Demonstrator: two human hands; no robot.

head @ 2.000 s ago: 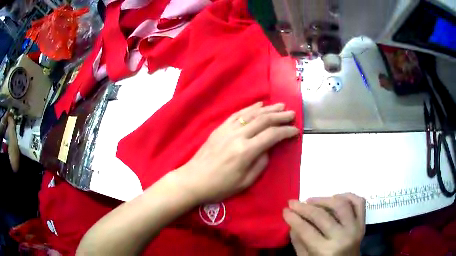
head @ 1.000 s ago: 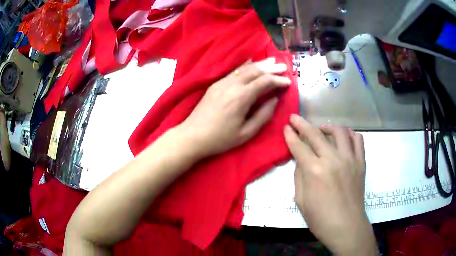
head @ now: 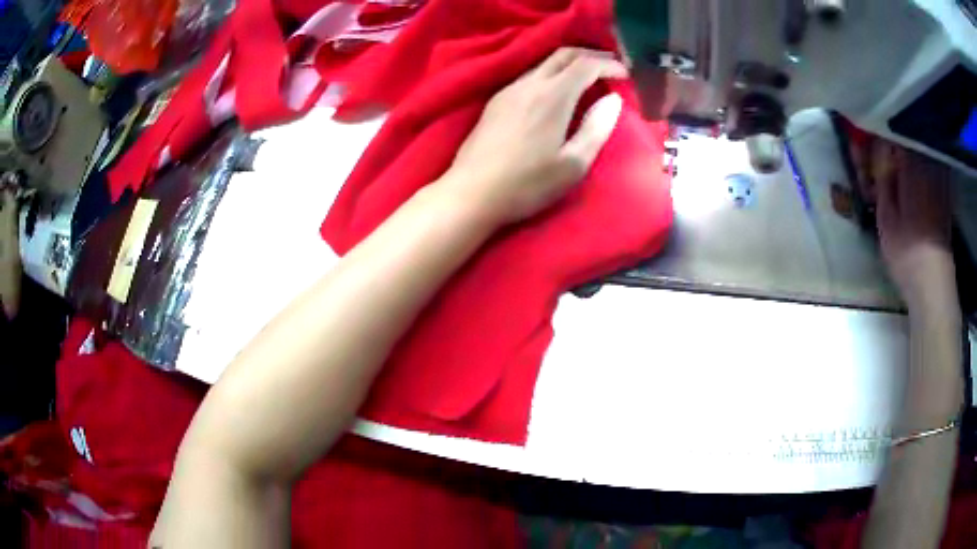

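Observation:
A red garment panel (head: 600,214) lies bunched on the white table and machine bed, its upper right edge beside the lit needle area of the sewing machine (head: 846,64). Its lower part hangs in folds towards the table's front edge. My left hand (head: 536,134) rests on the panel, thumb apart from the fingers, not gripping it. My right hand (head: 908,198) is at the far right, by the small dark box under the machine's display end. It is blurred and its fingers are partly hidden, so I cannot tell if it holds anything.
Tangled red and pink strips (head: 262,70) lie at upper left. Dark clear packaging (head: 182,257) with a cream label is at the left table edge, below an orange-red bag (head: 129,32). A blue pen (head: 796,172) lies on the bed. Another machine (head: 38,118) stands far left.
My right hand has left the panel's edge and moved up and right across the bed. My left hand has moved slightly up with the cloth. The panel's right edge is now bunched and rounded.

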